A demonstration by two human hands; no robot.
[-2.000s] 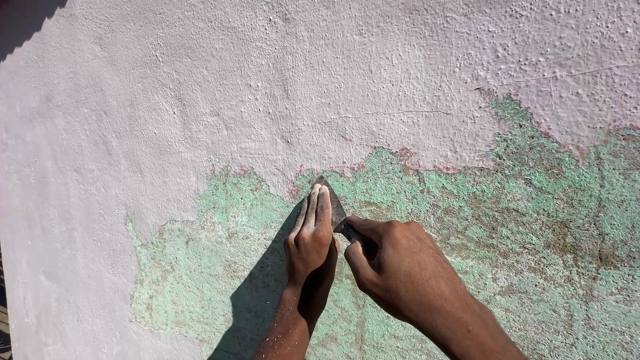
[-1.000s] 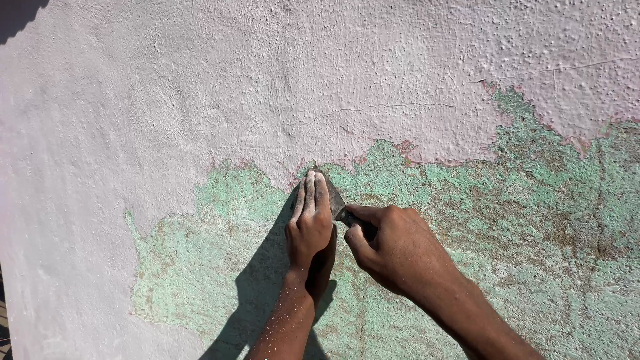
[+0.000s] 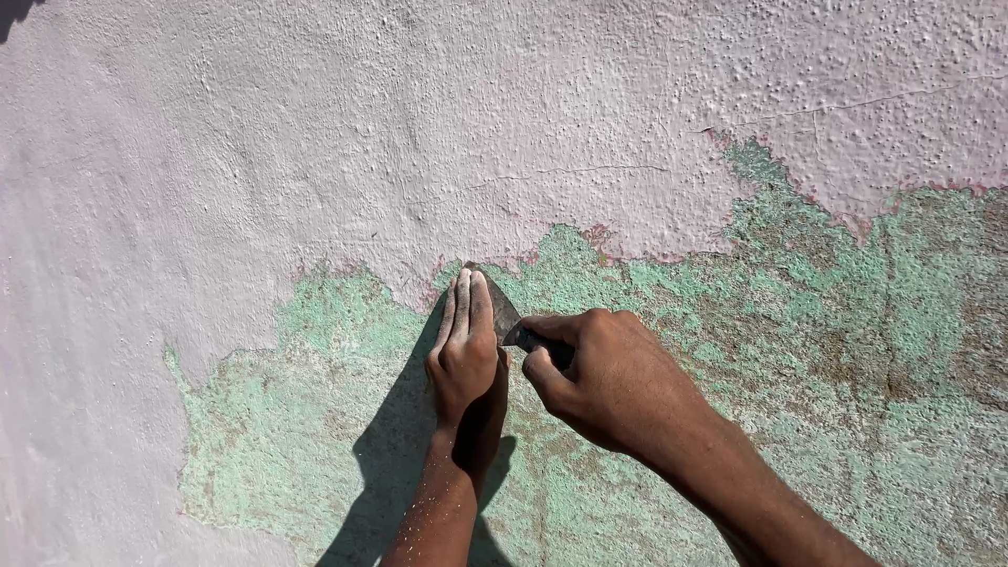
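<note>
My right hand grips the dark handle of a paint scraper, whose metal blade points up and to the left. The fingers of my left hand lie extended over the left part of the blade, with pale dust on their tips. The blade's tip rests against the wall, at the ragged lower edge of the pinkish-white paint. Around and below both hands shows the rough green layer of the wall. My left palm and the underside of the blade are hidden.
A thin crack runs through the pale paint above the hands. Bare brownish patches mark the green surface at the right. The shadow of my arms falls on the wall at lower left.
Both hands and the scraper have shifted slightly up along the wall since the first frame. The grip on the scraper looks the same.
</note>
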